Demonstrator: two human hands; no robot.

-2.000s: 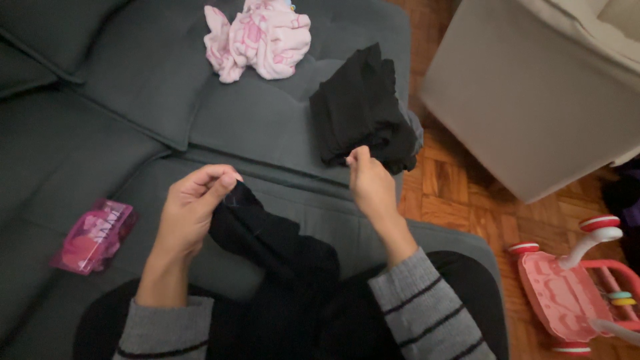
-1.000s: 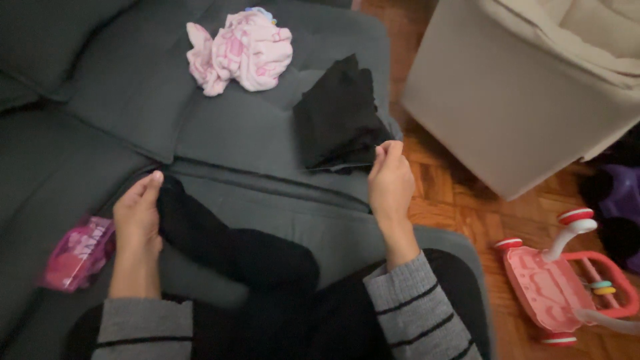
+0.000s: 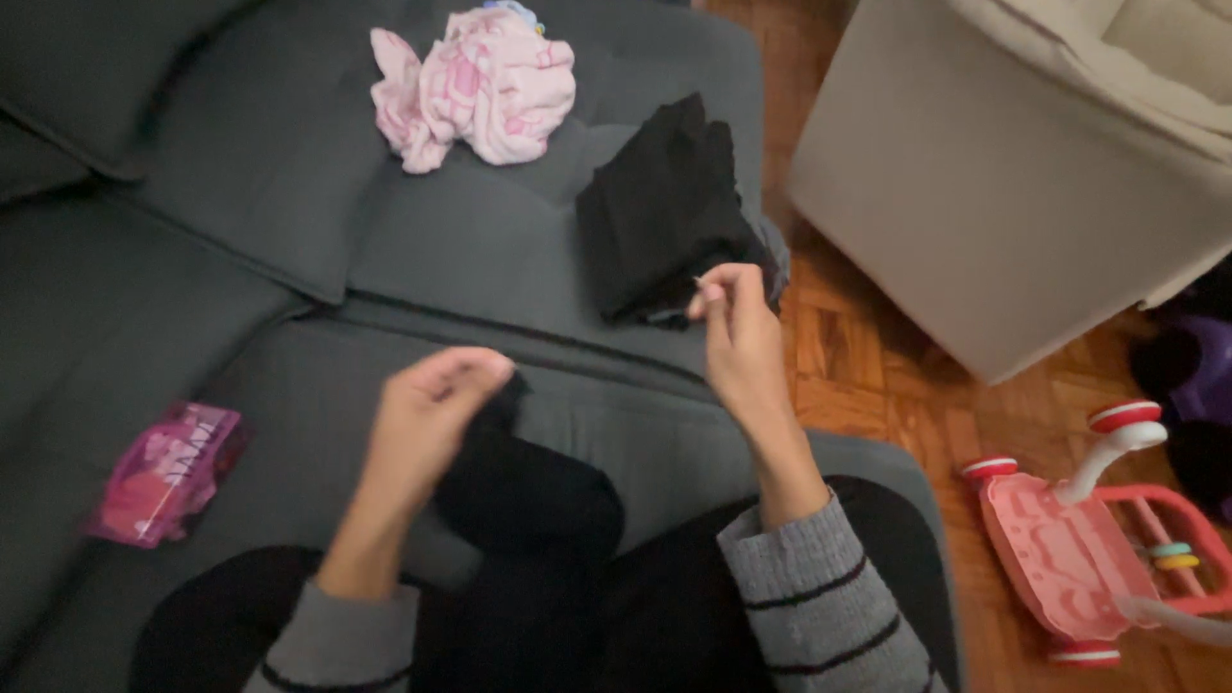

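Note:
My left hand [image 3: 428, 423] pinches the end of a black cloth garment [image 3: 539, 491] between thumb and fingers; the cloth hangs down onto my lap and blends with my dark trousers. My right hand [image 3: 746, 332] is raised in front of a folded stack of dark clothes [image 3: 664, 212], its thumb and index finger close together. A tiny pale bit shows at those fingertips; whether it is held or is a nail I cannot tell. Beyond, a crumpled pink patterned cloth [image 3: 491, 87] lies on the grey sofa [image 3: 462, 250].
A pink plastic packet [image 3: 168, 472] bearing writing lies on the sofa at the left. To the right, a beige fabric hamper [image 3: 972, 183] stands on the parquet floor [image 3: 837, 385], with a pink wheeled toy [image 3: 1068, 549] near it and a purple object [image 3: 1203, 366] at the edge.
My left hand has moved right, toward my right hand, with the black garment's end in its fingers. The folded stack and the pink cloth remain on the sofa.

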